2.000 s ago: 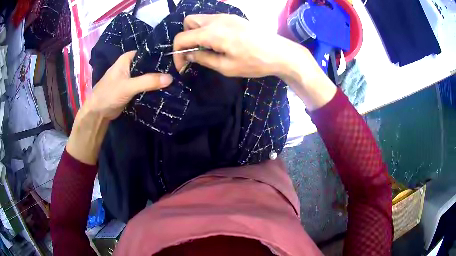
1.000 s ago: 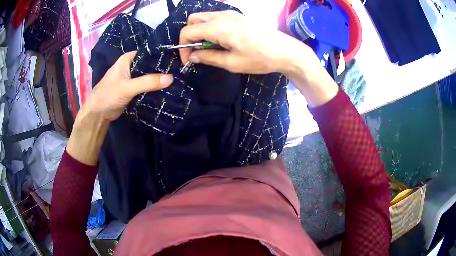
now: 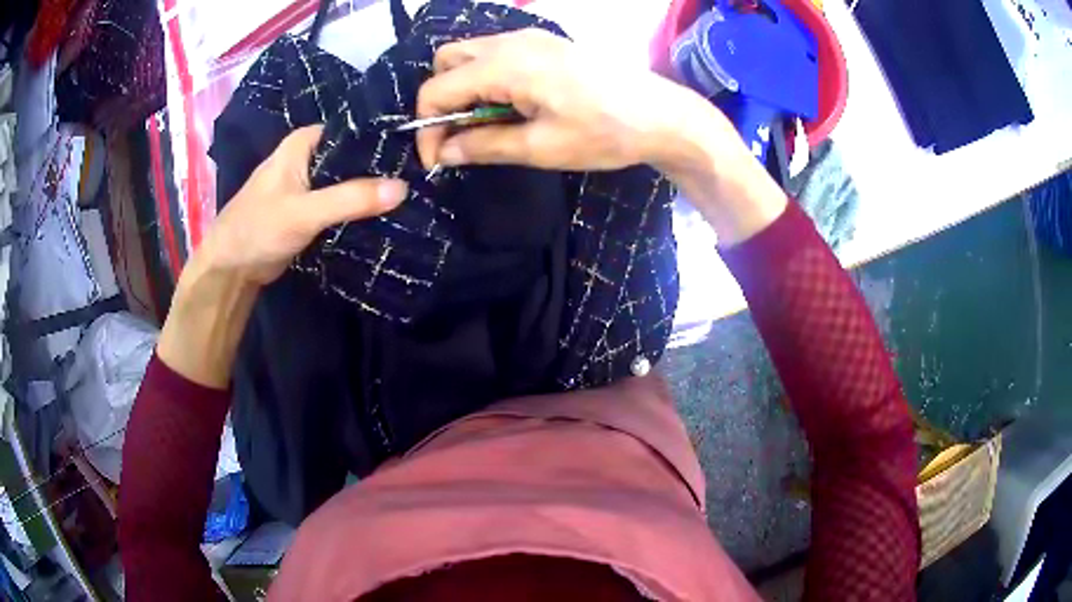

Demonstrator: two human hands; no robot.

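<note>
The black checked tweed garment [image 3: 623, 271] lies over the table's edge and against my apron, with its plain black lining [image 3: 470, 318] showing in the middle. My left hand [image 3: 288, 209] holds a checked part of it, with the thumb on top and the other fingers hidden. My right hand [image 3: 541, 104] is above the cloth with curled fingers and holds thread snips [image 3: 464, 118], with green at the handle and thin metallic blades pointing left over the checks. A small silvery sliver shows below the right fingertips; I cannot tell whether it is a needle.
A red bowl [image 3: 832, 73] with a blue plastic tool [image 3: 770, 57] stands at the upper right of the white table [image 3: 905, 194]. Folded black cloth [image 3: 940, 71] lies right of it. A grey-green scrap [image 3: 830, 194] is below the bowl. A box [image 3: 958, 500] is at lower right.
The right hand and the snips have shifted slightly; the blades tilt a little differently over the checks. The left hand and the garment are almost unchanged.
</note>
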